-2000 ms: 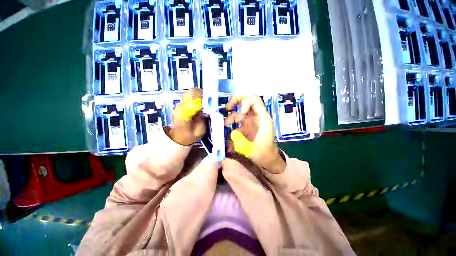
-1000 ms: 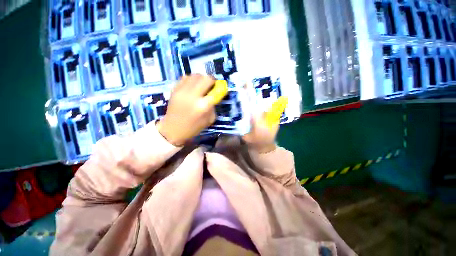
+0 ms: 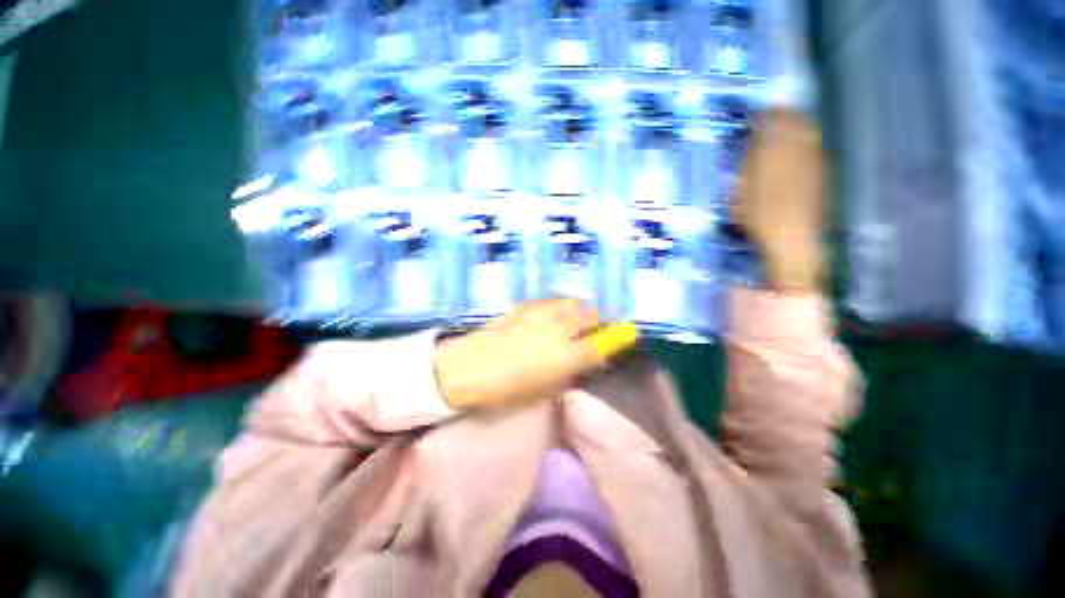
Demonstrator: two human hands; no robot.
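Observation:
The clear tray lies flat in front of me, its rows of display modules with black parts and pale centres. The frame is badly blurred. Modules show across all three rows. My left hand, with a yellow finger cot, is at the tray's near edge, fingers pointing right. Blur hides whether it touches the edge. My right hand is over the tray's right edge, fingers pointing away from me. Its fingertips are smeared, and I cannot tell whether it grips the edge.
Ridged grey-clear strips lie right of the tray, with a blurred blue-white tray stack beyond them. The green bench top extends left. A red stool stands below the bench at left.
The module held in my hands has left them. The formerly white middle-row pockets at right now show modules. My right hand has moved out to the tray's right edge, my left to the near edge.

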